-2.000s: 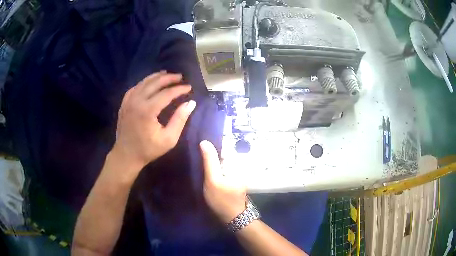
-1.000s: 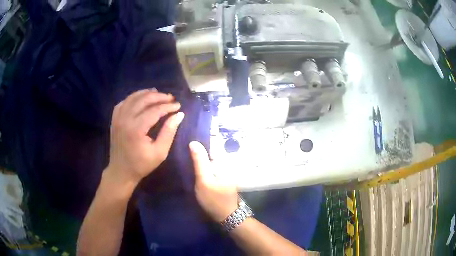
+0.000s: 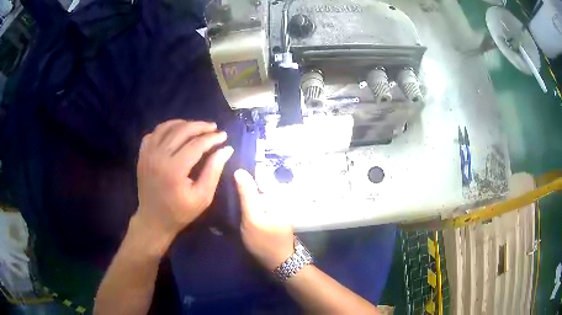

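Note:
The navy garment piece (image 3: 117, 80) lies heaped left of the overlock machine (image 3: 363, 37). Its edge runs to the brightly lit needle area (image 3: 256, 123). My left hand (image 3: 179, 175) lies on the cloth left of the needle, thumb and index tips close together; whether cloth is pinched between them is unclear. My right hand (image 3: 265, 227), with a metal watch on the wrist, is at the near end of the edge. Its thumb lies on top of the cloth and its other fingers are hidden, seemingly underneath. Glare hides the presser foot's details.
Blue thread snips (image 3: 464, 157) lie on the right of the white table (image 3: 425, 184). White discs (image 3: 508, 37) stand at the upper right. A yellow bar (image 3: 493, 214) and slatted pallet (image 3: 487, 264) are at the lower right. Blue cloth (image 3: 345, 264) hangs below the table edge.
The view has shifted, so the machine sits further left and slightly higher. My left hand sits a little lower relative to the needle, its thumb and index tips closer together. My right hand keeps its pose.

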